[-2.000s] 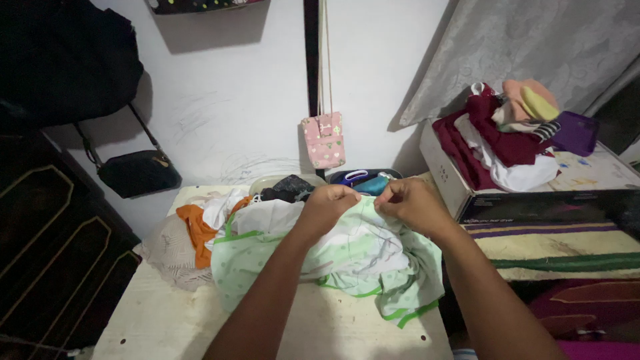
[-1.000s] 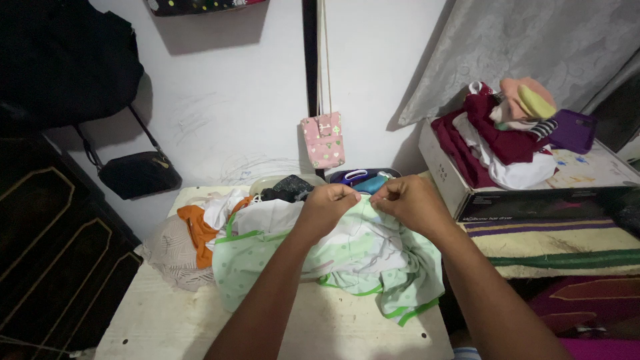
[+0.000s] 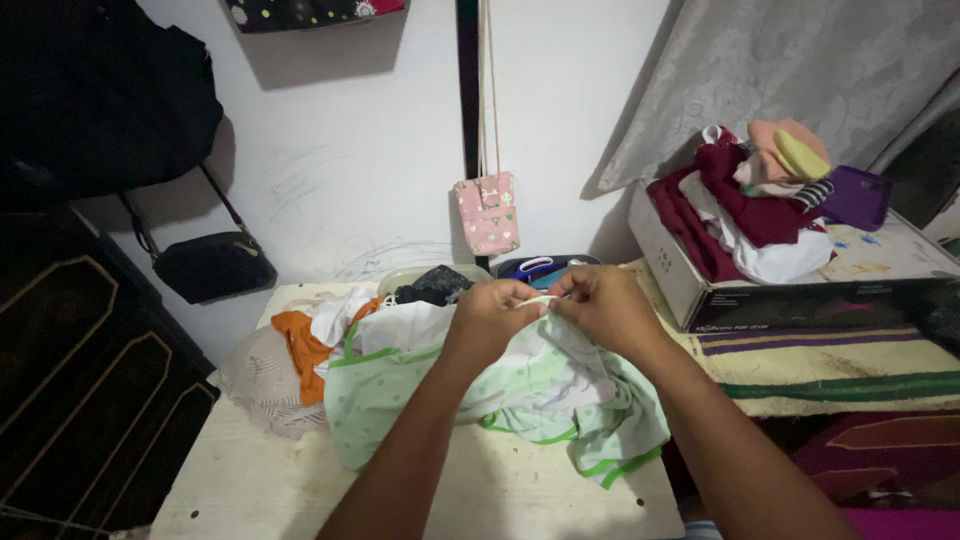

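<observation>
A pale green dotted cloth with bright green edging (image 3: 525, 382) lies bunched across the white tabletop. Its upper edge is pinched between the thumb and fingers of my left hand (image 3: 495, 311). Close beside it, my right hand (image 3: 600, 304) pinches the same edge, the fingertips of both hands nearly touching. Whether a small item sits between the fingertips cannot be told. Behind my hands are blue-handled scissors (image 3: 534, 268). A black cloth (image 3: 435, 285) rests in a pale container to the left of them.
An orange cloth (image 3: 304, 352) and a beige patterned cloth (image 3: 262, 382) lie at the tabletop's left. A cardboard box (image 3: 795, 300) at right carries maroon and white clothes (image 3: 735, 217) and a purple phone case (image 3: 859, 199). A pink pouch (image 3: 487, 214) and a black bag (image 3: 214, 266) hang by the wall.
</observation>
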